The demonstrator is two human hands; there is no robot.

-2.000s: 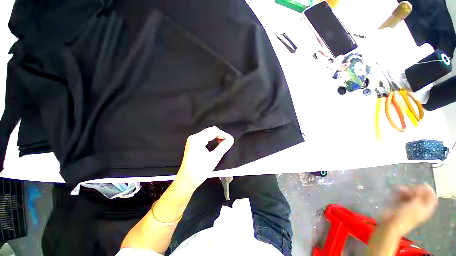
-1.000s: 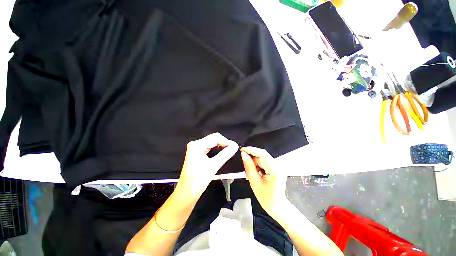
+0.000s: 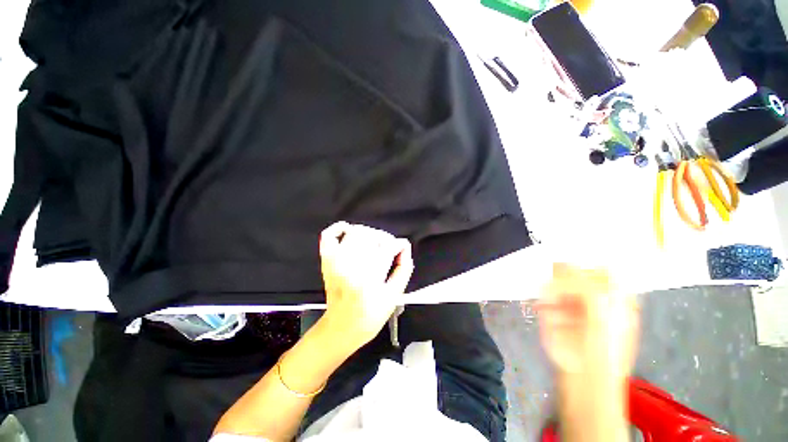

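Note:
A large black garment (image 3: 259, 155) lies spread over the white table. Its folded hem (image 3: 233, 280) runs along the table's front edge. My left hand (image 3: 367, 272) is closed on the hem, right of the garment's middle, with fingers curled and thumb pressed in. My right hand (image 3: 592, 324) is off the cloth, to the right past the table's front edge, and motion-blurred. I cannot see a needle or thread at its fingertips.
On the right of the table (image 3: 562, 207) are a phone (image 3: 577, 50), dark snips (image 3: 498, 72), small shiny clutter (image 3: 618, 125), orange and yellow scissors (image 3: 691, 194), black thread cones (image 3: 747, 125), a wooden-handled tool (image 3: 691, 28) and a blue speckled block (image 3: 743, 262). A red stool (image 3: 674, 414) stands below.
My right hand came in from the far right to meet my left fingertips at the hem, then moved away right again. My left hand has turned and curled more on the cloth.

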